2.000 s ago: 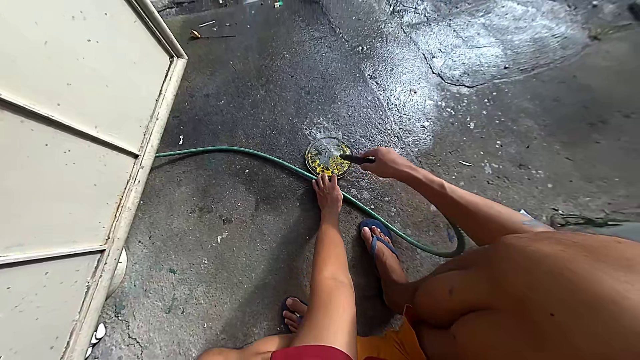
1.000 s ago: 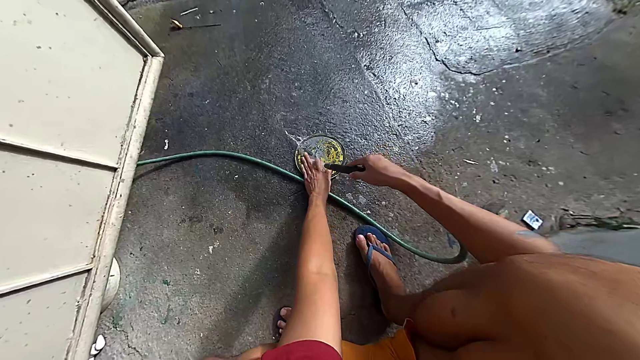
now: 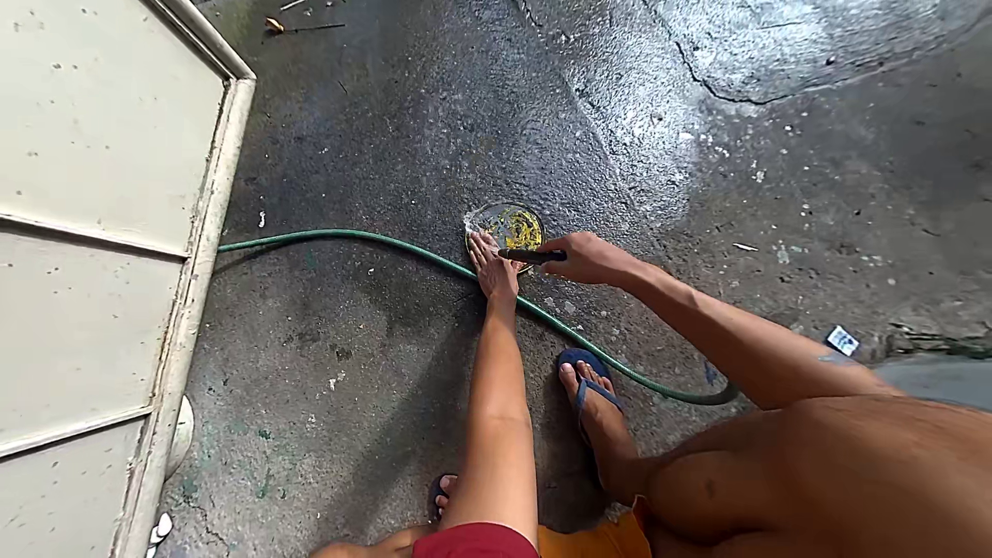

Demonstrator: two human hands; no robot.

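Note:
A round, shallow dish or lid (image 3: 521, 226) with yellow patches lies on the wet concrete. My left hand (image 3: 496, 267) rests on its near left part, fingers extended and pressed on the surface. Clear water splashes at the left rim, beyond the fingertips. From the right, my right hand (image 3: 583, 258) grips a slim black nozzle-like tool (image 3: 533, 255), whose tip is over the back of my left hand. A green garden hose (image 3: 411, 248) passes beneath my left wrist and curves right, partly hidden by my right arm.
A cream-painted metal panel or gate (image 3: 85, 271) stands along the left. My foot in a blue flip-flop (image 3: 593, 387) is beside the hose. A small printed packet (image 3: 842, 341) lies at the right, and a thin stick-like piece of debris (image 3: 310, 29) at the upper left.
My left hand has moved from the dish's near edge onto its surface. The black tool's tip has shifted from over the dish to over my left hand.

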